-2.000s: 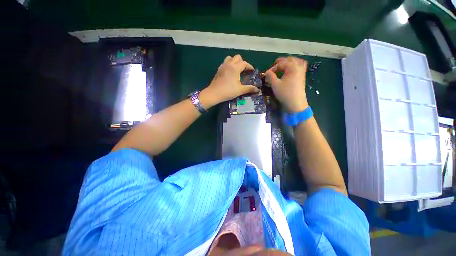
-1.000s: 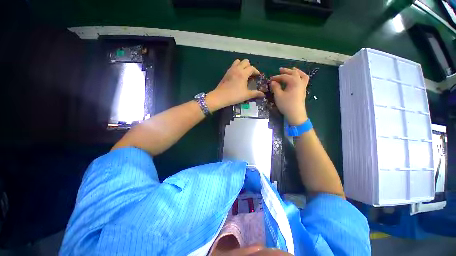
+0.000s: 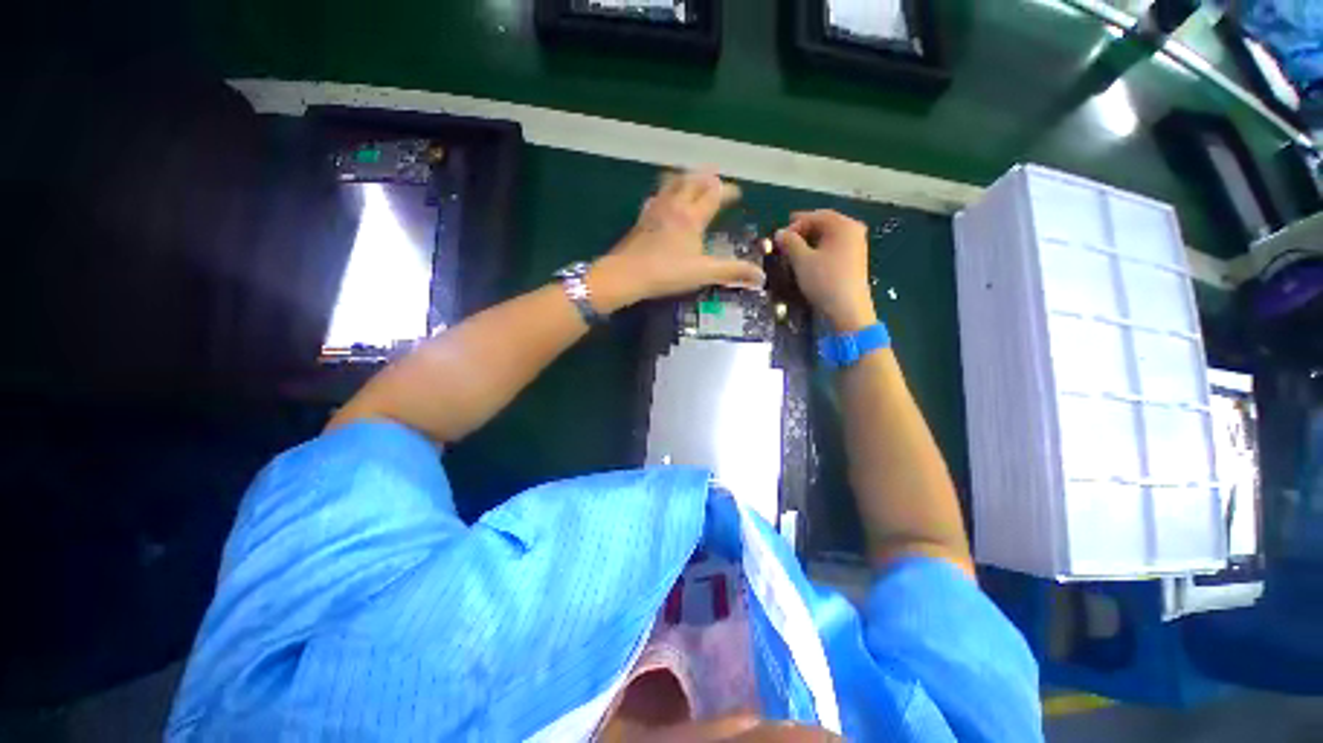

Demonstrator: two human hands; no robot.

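A tablet housing with a silver-white back [image 3: 715, 414] lies in front of me, its lower end hidden by my smock. A dark circuit board with a green patch [image 3: 711, 309] is at its top end. Another small dark board piece [image 3: 740, 244] shows above it, between my hands. My left hand [image 3: 670, 247] is at its left, thumb along its lower edge, fingers apart and blurred. My right hand [image 3: 830, 264] is at its right, thumb and index fingertips together beside a tiny gold-orange spot. Whether they pinch a part is too small to tell.
A second tablet [image 3: 380, 269] lies in a black tray [image 3: 493, 218] at left. A tall stack of white compartment trays [image 3: 1001, 378] stands at right, near small loose parts [image 3: 888, 232]. A pale rail [image 3: 610, 141] borders the green conveyor [image 3: 987, 87], which carries black trays [image 3: 871, 58].
My left fingers have spread and lifted off the small board piece, which they gripped before. My right hand stays close beside it. Black trays on the conveyor show further into view.
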